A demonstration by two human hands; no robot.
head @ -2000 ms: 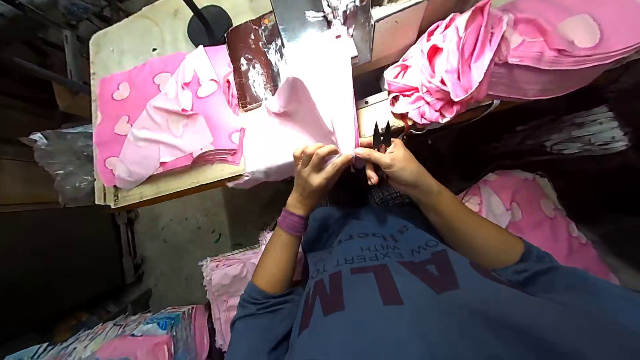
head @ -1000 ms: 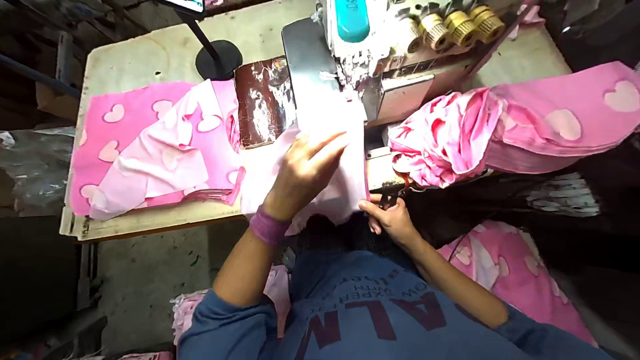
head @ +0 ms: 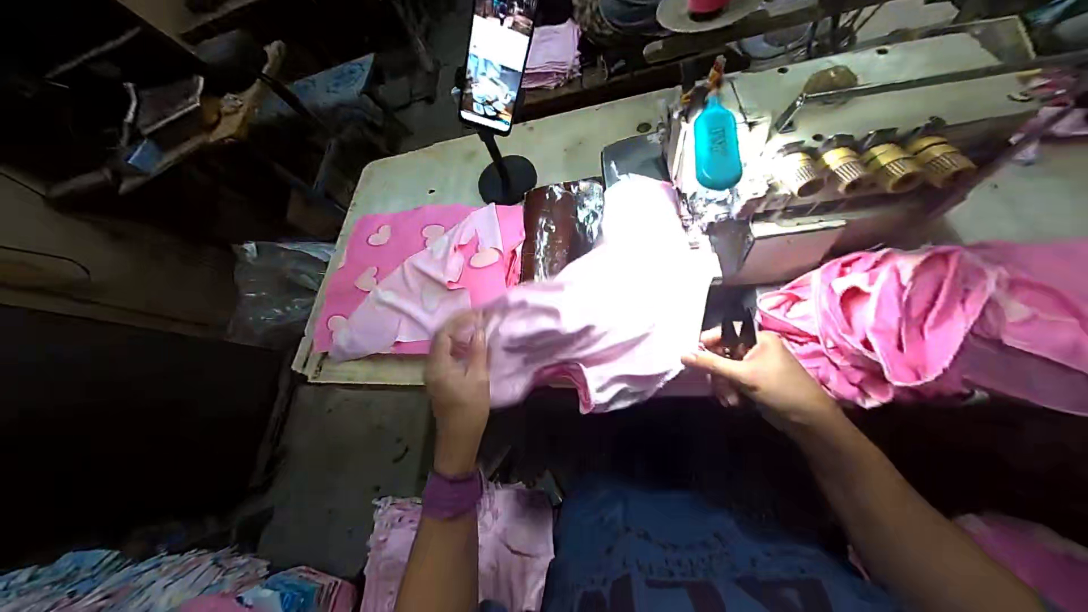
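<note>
A pale pink fabric piece (head: 612, 314) spreads from the sewing machine (head: 731, 195) toward me, brightly lit near the machine. My left hand (head: 459, 365), slightly blurred, grips its left edge between thumb and fingers. At its right corner, my right hand (head: 752, 370) pinches the cloth and also holds dark thread snips (head: 736, 331), blades pointing up. Left of the piece lies a stack of pink heart-print fabric (head: 399, 255) with a lighter piece folded across it. Bunched pink fabric (head: 884, 314) sits right of my right hand.
A phone (head: 496, 64) stands on a round black base behind the stack. Yellow tension dials (head: 884, 161) line the machine's front. A clear plastic bag (head: 280, 289) hangs by the table's left edge (head: 340, 374). More pink fabric (head: 510, 544) lies below, beside my torso.
My left hand has moved left from over the cloth and now holds its left edge, which is drawn out sideways. My right hand remains at the right corner with the snips. The view has shifted.
</note>
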